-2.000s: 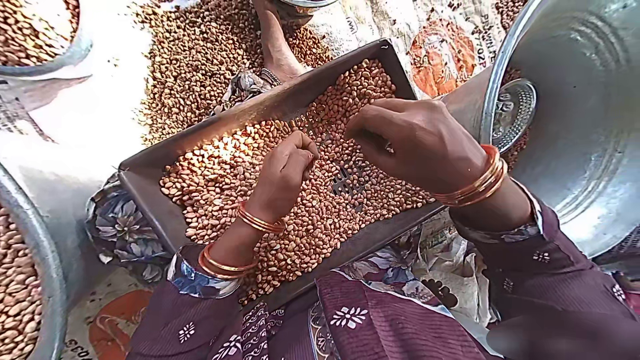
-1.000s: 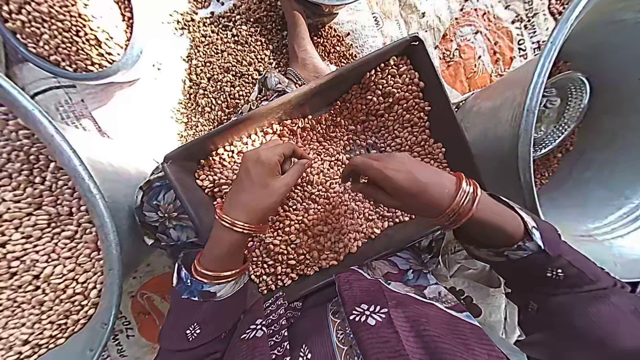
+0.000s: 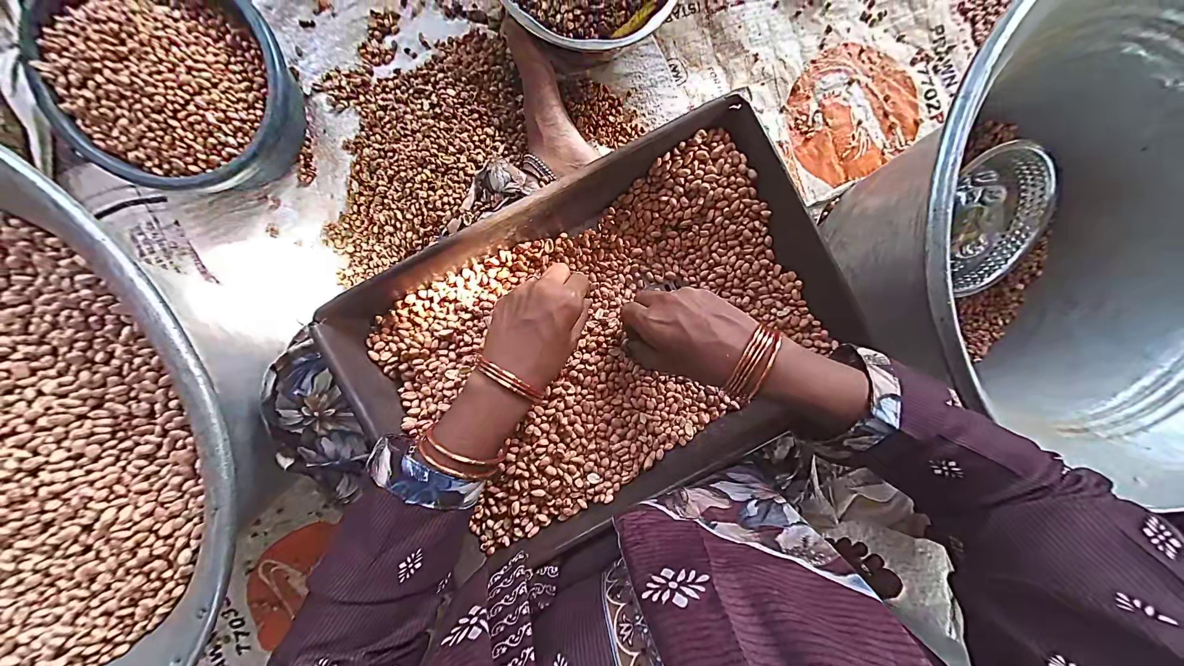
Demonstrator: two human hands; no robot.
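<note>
A dark metal tray (image 3: 573, 190) lies tilted across my lap, holding a layer of shelled peanuts (image 3: 601, 416). My left hand (image 3: 538, 324) is over the middle of the peanuts, fingers curled together; whether a nut is between them is hidden. Just right of it, my right hand (image 3: 689, 335) rests low on the peanuts with bent fingers, its fingertips hidden. The hands are apart. Bare tray bottom shows as a small dark patch beyond my right hand. Copper-coloured bangles circle both wrists.
A large metal pot (image 3: 208, 444) full of peanuts stands left, a smaller full tub (image 3: 277, 129) behind it. Loose nuts (image 3: 416, 139) lie on printed sacking by my bare foot (image 3: 555, 129). Behind stands a bowl (image 3: 592, 42). A big metal vessel (image 3: 953, 231) with a perforated dish (image 3: 1004, 217) is at right.
My right hand, raised above the tray two seconds ago, is now down at the peanuts, nearer my left hand. The left hand stays over the tray's middle. The view has shifted somewhat.
</note>
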